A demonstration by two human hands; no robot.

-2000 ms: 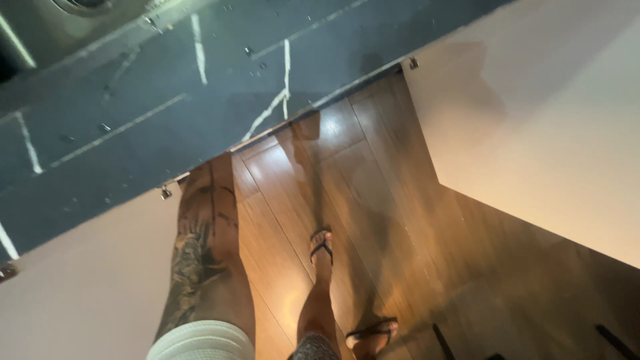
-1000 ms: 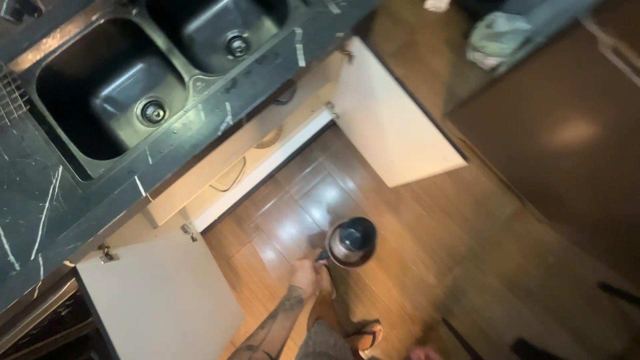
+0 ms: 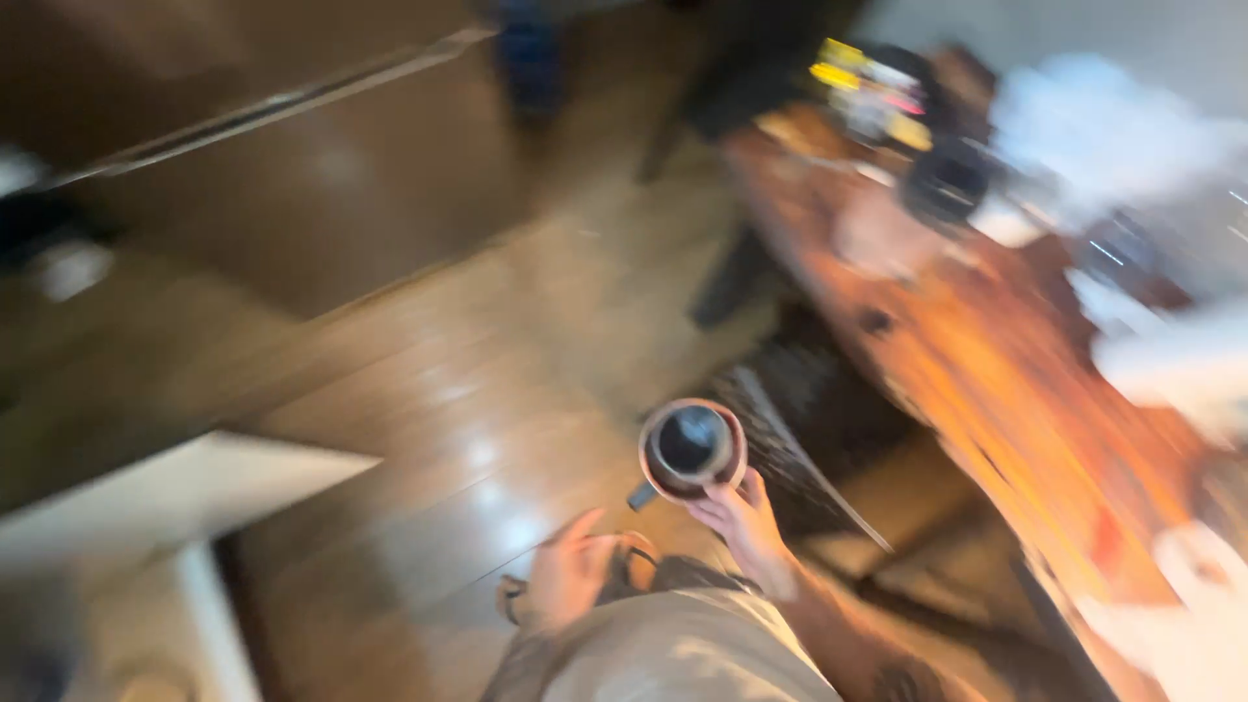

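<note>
My right hand [image 3: 738, 517] grips the lower rim of a round reddish-brown pan or pot [image 3: 651, 456], and a smaller dark round vessel [image 3: 688, 441] sits inside it. A short dark handle [image 3: 641, 496] sticks out at the pan's lower left. Beside it on the left, my left hand [image 3: 570, 575] holds nothing, its fingers apart, in front of my body. Blur hides the finer detail of the vessels and fingers.
A wooden table [image 3: 985, 390] with an irregular edge, bearing several blurred items, runs down the right side. A dark chair [image 3: 780, 429] stands against it. At lower left an open white cabinet door [image 3: 195, 487] juts over the wooden floor [image 3: 419, 390].
The view has swung from the sink and open cabinet toward the table. One second ago the left hand held the pan by its handle; now the right hand has it and the left is off it.
</note>
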